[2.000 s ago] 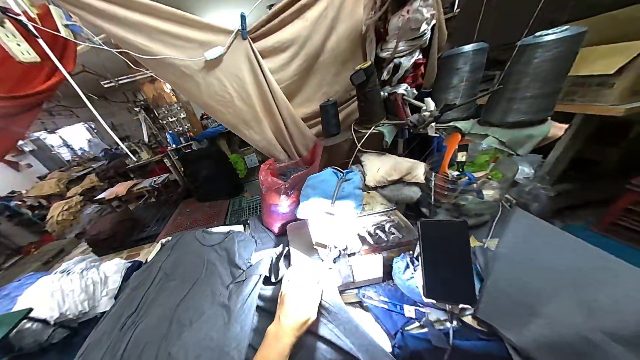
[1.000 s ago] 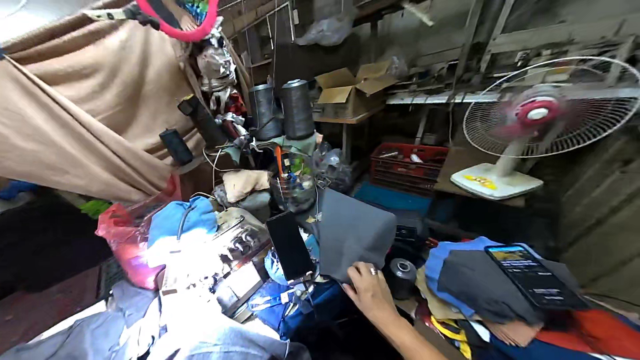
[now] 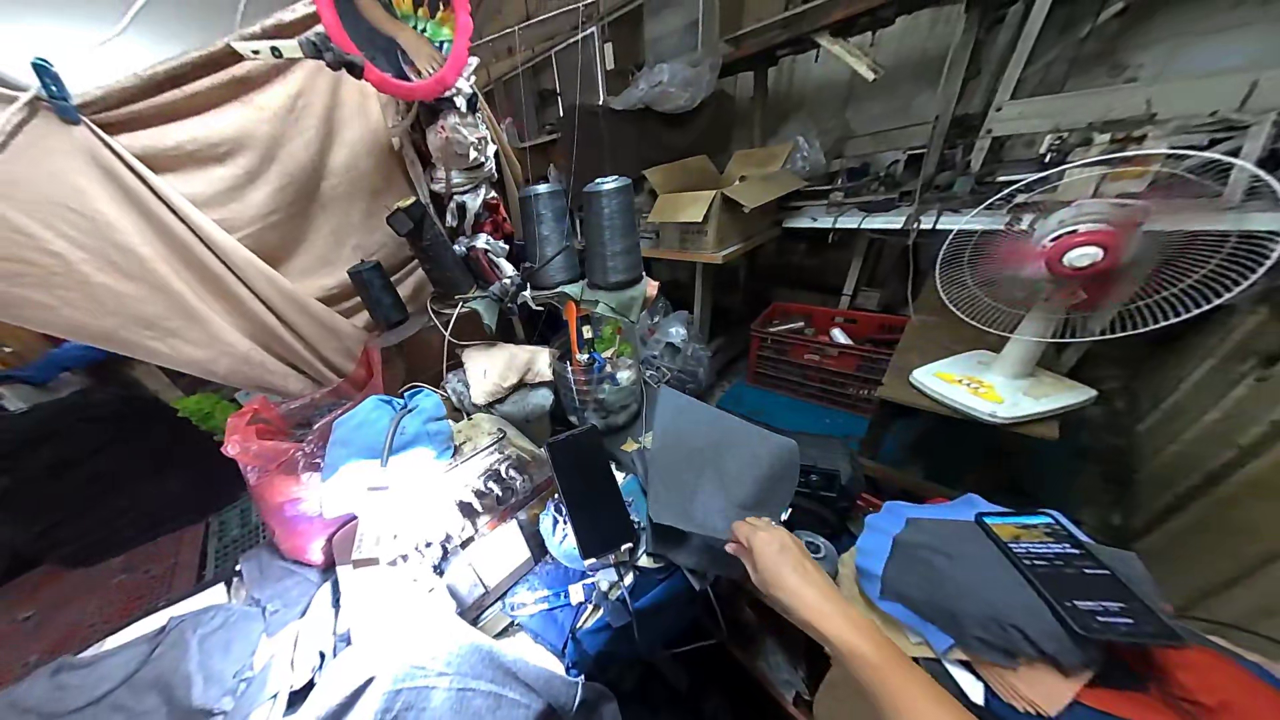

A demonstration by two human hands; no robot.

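Observation:
My right hand [image 3: 770, 560] reaches in from the lower right, its fingertips closed on the lower edge of a dark grey fabric piece [image 3: 715, 460]. A ring shows on one finger. Just left of the fabric a black smartphone [image 3: 590, 495] stands tilted, its screen dark. Farther left is the metal head of a sewing machine [image 3: 490, 480], partly lost in the glare of a bright lamp. Grey garment cloth [image 3: 150, 650] and pale blue cloth [image 3: 450, 670] lie in front of it. My left hand is not in view.
A second phone [image 3: 1075, 575] with a lit screen rests on stacked fabric pieces [image 3: 945, 580] at the right. Behind are a running fan [image 3: 1080, 260], a red crate [image 3: 830, 360], a cardboard box [image 3: 715, 205], thread cones [image 3: 612, 235] and a red plastic bag [image 3: 290, 480].
The view has swung right since the earliest frame. There, a hand was at the lit machine area; now my right hand is at the grey fabric piece's lower edge.

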